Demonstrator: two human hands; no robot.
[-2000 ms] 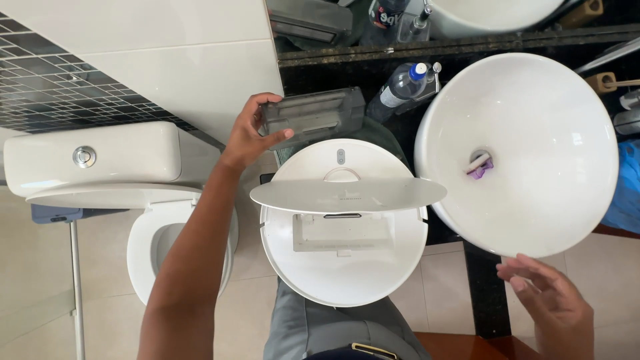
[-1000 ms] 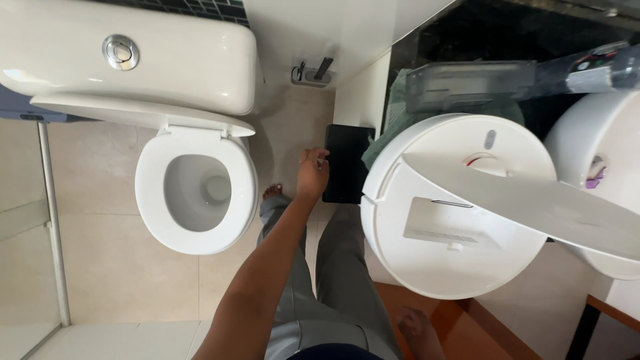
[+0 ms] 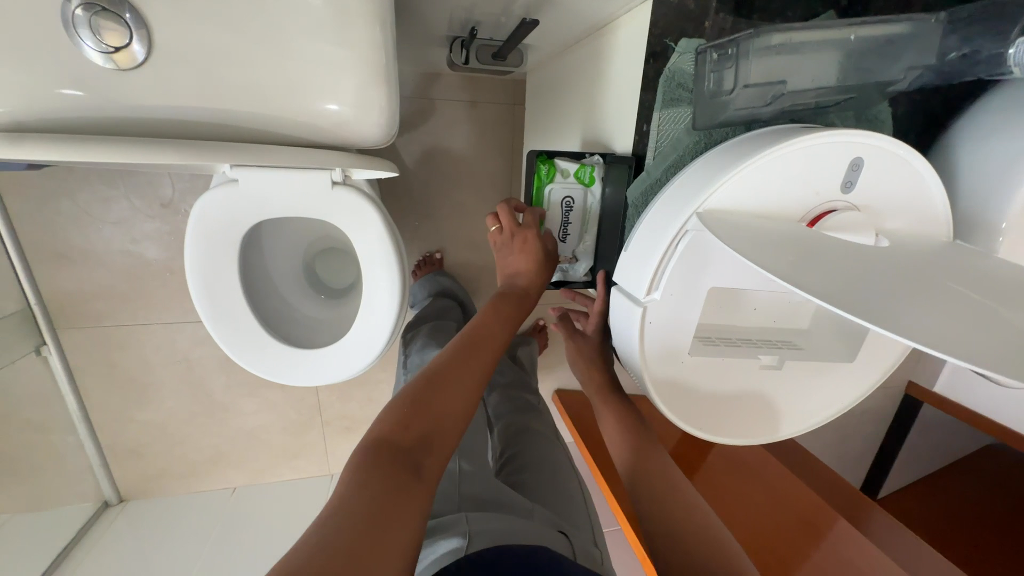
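Observation:
My left hand (image 3: pixel 524 246) is at the left edge of a packet of Cottonbaby wipes (image 3: pixel 578 214), its fingers bent; whether it grips the packet cannot be told. The packet lies in a black box-like holder (image 3: pixel 614 210) beside the white cabinet. Below the holder's lower edge is my right hand (image 3: pixel 586 332), fingers spread, one fingertip near the holder's corner. To the right, a round white robot vacuum (image 3: pixel 744 408) has its lid (image 3: pixel 864 280) raised over a rectangular recess. A clear grey plastic bin (image 3: pixel 816 68) lies on a green towel (image 3: pixel 680 104) behind it.
A toilet (image 3: pixel 384 264) with its seat down and lid up stands at left. A wall fitting (image 3: pixel 488 54) is above the floor gap. An orange-brown wooden surface (image 3: pixel 688 496) is at lower right, a white basin (image 3: pixel 980 160) at far right, and a glass-screen rail (image 3: pixel 60 352) at far left.
My left hand has moved from the grey plastic bin to the black holder, where the wipes packet now shows. My right hand has come up beside the holder. The view has swung toward the toilet.

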